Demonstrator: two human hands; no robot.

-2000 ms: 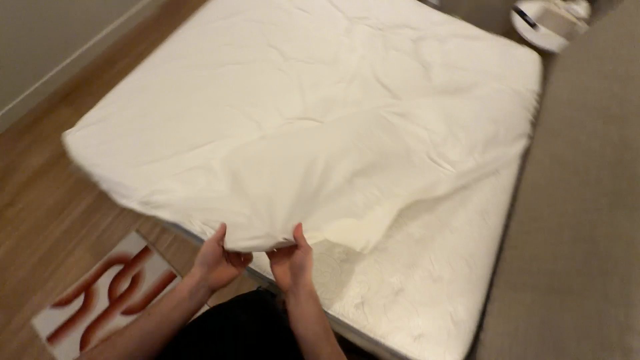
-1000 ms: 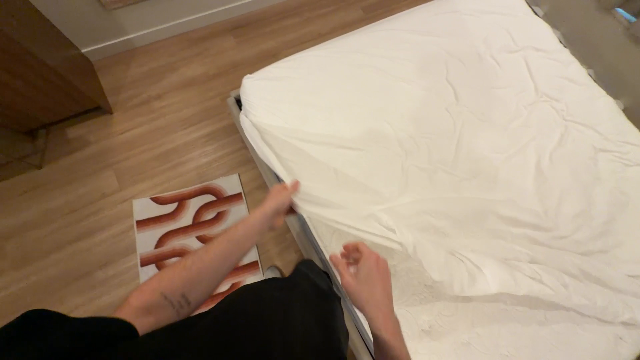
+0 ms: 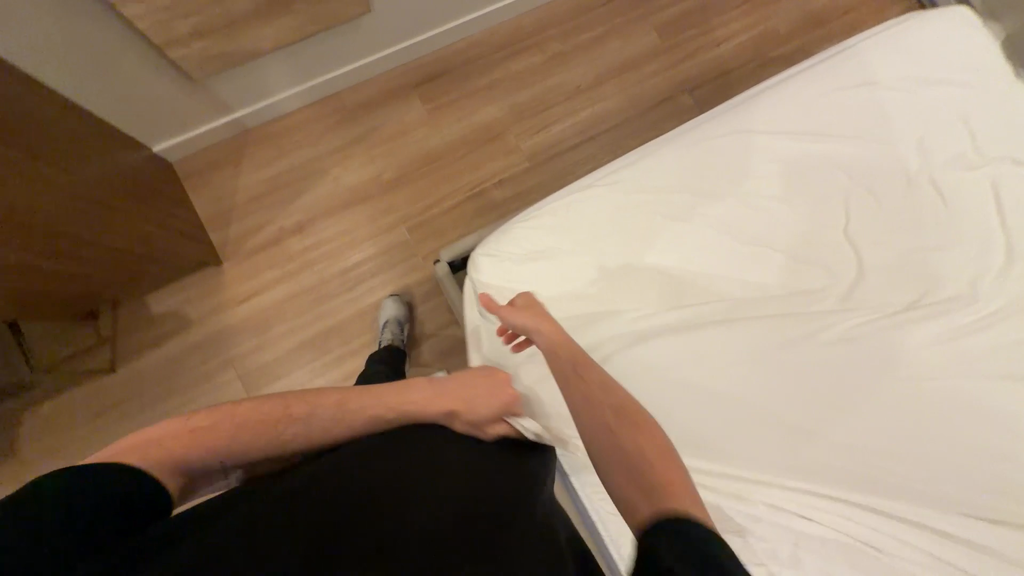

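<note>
A white fitted sheet (image 3: pixel 760 280) lies over the mattress on the right, wrinkled across its top and drawn around the near corner. Closed on the sheet's edge at the mattress side is my left hand (image 3: pixel 480 400), with a fold of cloth coming out beneath the fingers. My right hand (image 3: pixel 522 322) is above the sheet near that corner, thumb and fingers apart, holding nothing. The grey bed frame (image 3: pixel 450 290) shows at the corner, beside the mattress.
Wood flooring (image 3: pixel 320 216) runs along the bed's left and far sides. A brown wooden cabinet (image 3: pixel 88 208) stands at the left, by the wall with its white baseboard (image 3: pixel 336 76). My shoe (image 3: pixel 394 320) is on the floor close to the bed corner.
The sheet now covers the near edge beside my hands, where bare mattress showed earlier. Both hands have moved along the side toward the corner; the view has shifted strongly, and the patterned mat is out of sight.
</note>
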